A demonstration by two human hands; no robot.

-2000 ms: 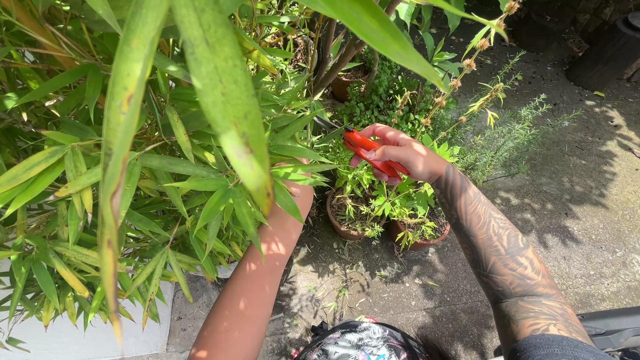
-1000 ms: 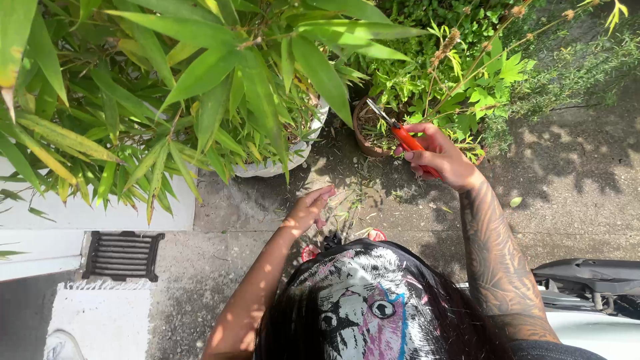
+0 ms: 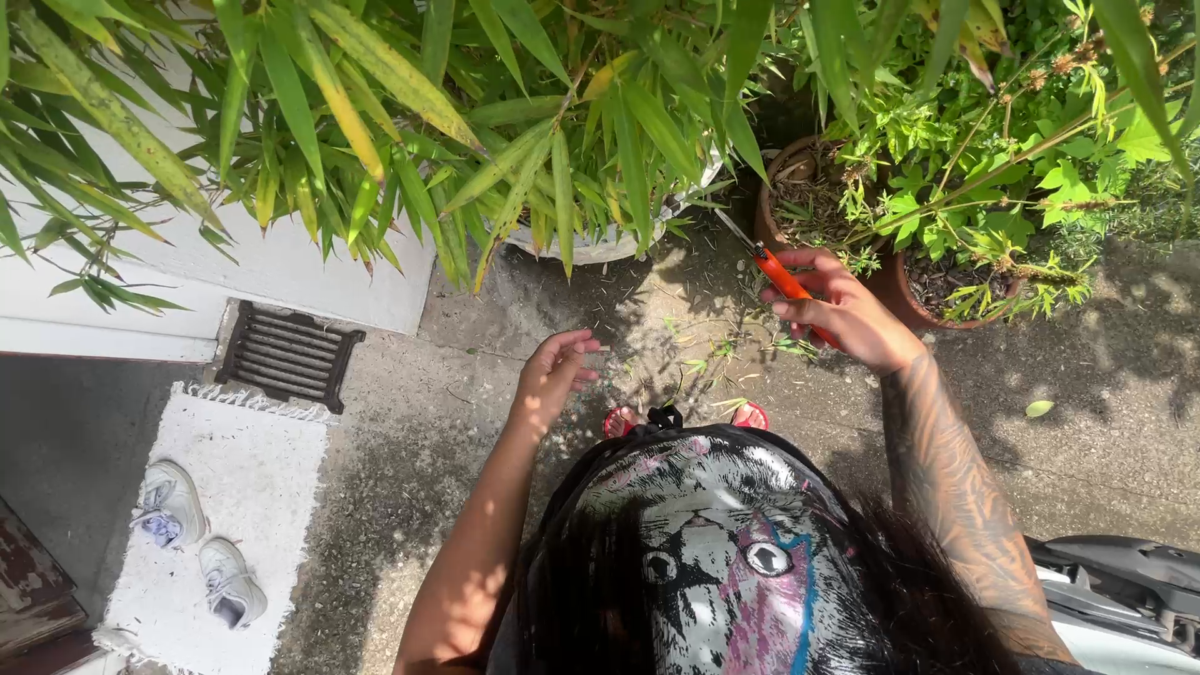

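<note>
My right hand [image 3: 839, 309] grips the orange-red handles of a small cutting tool [image 3: 792, 292], most likely pruning snips; its thin metal blades point up and left toward the planter. Just beyond it stand terracotta pots [image 3: 771, 192] with leafy green plants [image 3: 937, 187]. My left hand [image 3: 555, 375] hovers over the concrete, fingers loosely apart and holding nothing that I can make out. Above it, long bamboo-like leaves [image 3: 525, 178] hang over a pale round planter [image 3: 586, 249]. Cut leaves and sprigs [image 3: 717, 354] lie on the ground between my hands.
My feet in red sandals [image 3: 619, 421] show beyond my printed shirt [image 3: 731, 562]. At left are a metal drain grate [image 3: 291, 354], a white fringed mat [image 3: 230, 478] and a pair of sneakers [image 3: 230, 581]. Part of a motorbike [image 3: 1116, 581] stands at lower right.
My left hand has come out from the foliage, where it was two seconds ago. My right hand has moved back from the potted plants with the tool still in it. The view has shifted.
</note>
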